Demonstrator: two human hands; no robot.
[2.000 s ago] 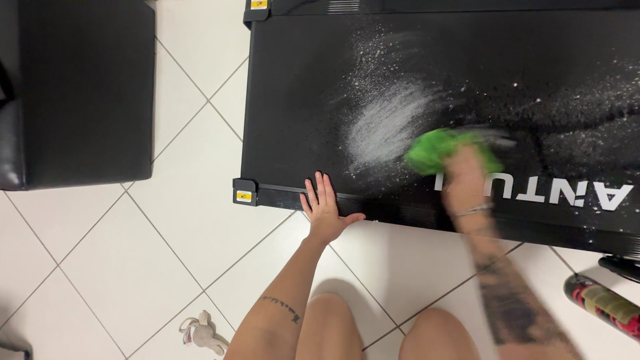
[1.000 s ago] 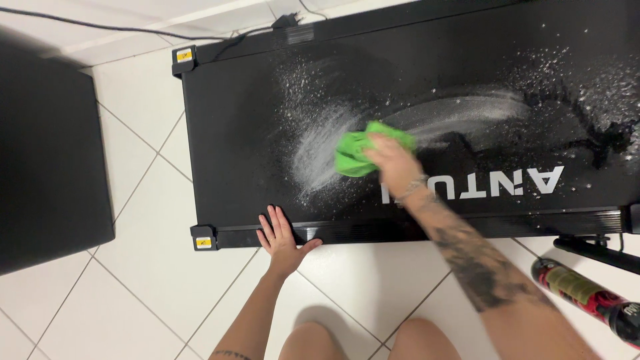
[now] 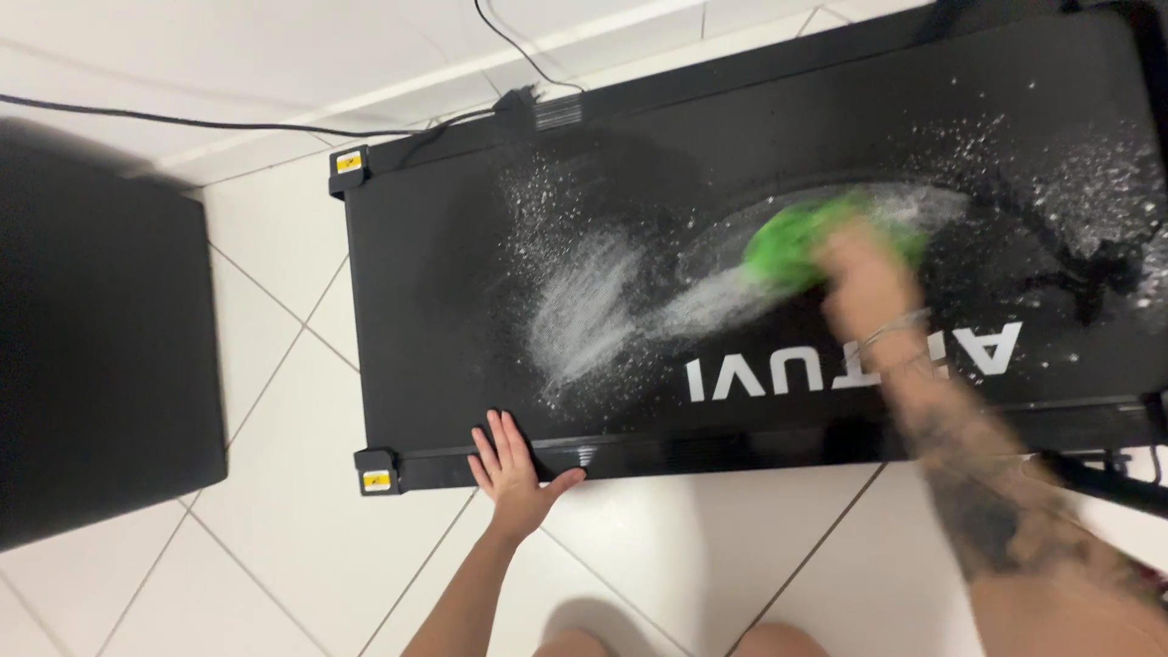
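Observation:
A black treadmill [image 3: 438, 274] lies across the white tiled floor, with large white lettering on its belt. My right hand [image 3: 867, 265], blurred, presses a green cloth [image 3: 794, 242] on the belt just above the lettering. A white smear [image 3: 584, 310] and scattered white specks mark the belt to the left of the cloth, and more white specks [image 3: 1095, 192] and dark wet-looking streaks lie to the right. My left hand [image 3: 514, 470] rests flat on the near side rail with its fingers spread, holding nothing.
A large black piece of furniture [image 3: 100, 338] stands on the left. Black cables [image 3: 228, 123] run along the white wall to the treadmill's far rail. Corner caps [image 3: 376, 474] with yellow stickers sit at the treadmill's left end. A black bar [image 3: 1104, 484] is at the right, beside my right arm.
My right hand has moved the green cloth to the right along the belt since one second ago. A white streak now runs between the left smear and the cloth. My left hand remains on the rail.

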